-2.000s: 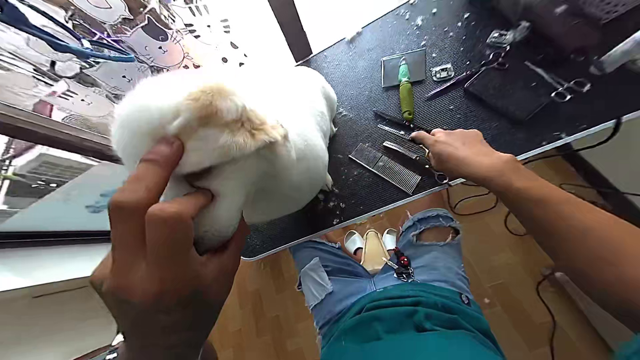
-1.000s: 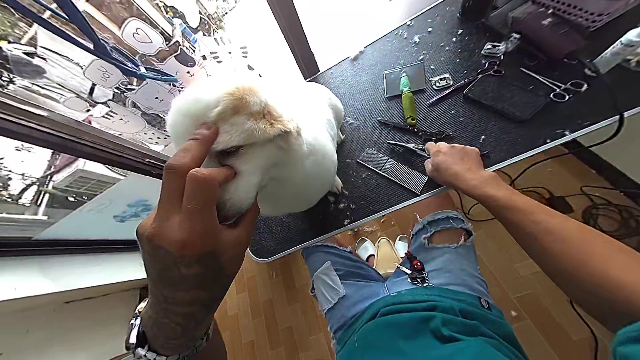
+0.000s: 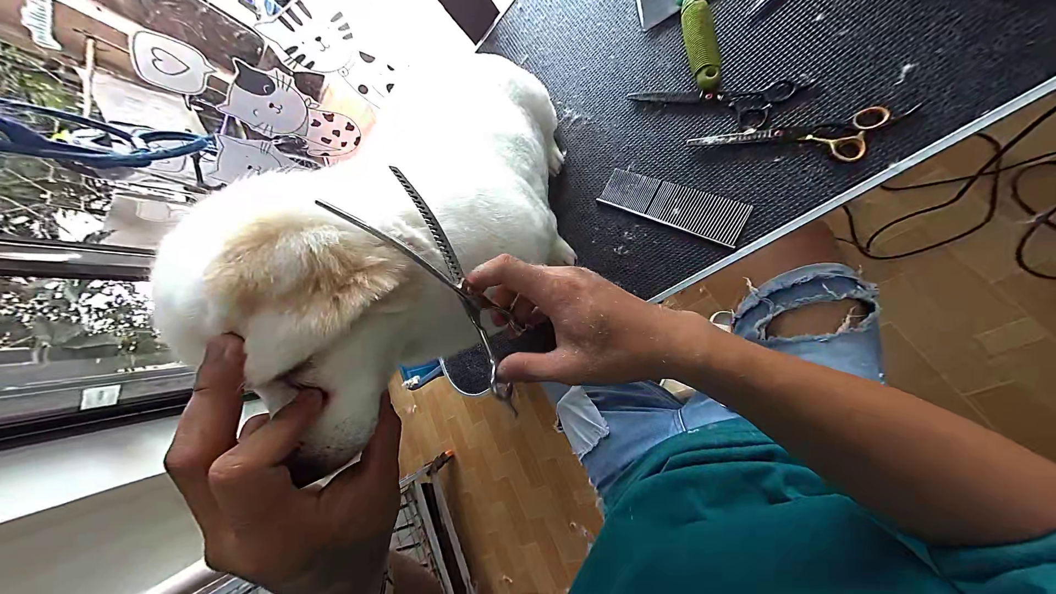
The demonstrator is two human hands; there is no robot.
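A white dog [image 3: 462, 124] with a tan ear [image 3: 305, 272] stands on the black grooming table. My left hand [image 3: 289, 487] holds its muzzle from below, fingers spread around the snout and near the eye. In my right hand [image 3: 577, 322] is a pair of thinning shears [image 3: 445, 264], its toothed blade and plain blade spread apart over the dog's neck, just beside the tan ear. A metal grooming comb [image 3: 675, 206] lies on the table, with gold-handled thinning scissors [image 3: 784, 136] and dark-handled scissors [image 3: 726, 96] beyond it.
A green-handled tool [image 3: 700, 45] lies at the table's far side. The grooming table [image 3: 594, 99] has a pale edge on my side. Windows with cat decals [image 3: 268, 99] and a blue looped cord [image 3: 107, 144] are at the left. Dark cables [image 3: 932, 223] lie on the wooden floor at right.
My right hand has moved left from the tools on the table to the dog's neck, now with thinning shears spread in it. My left hand still holds the muzzle. The view has shifted closer.
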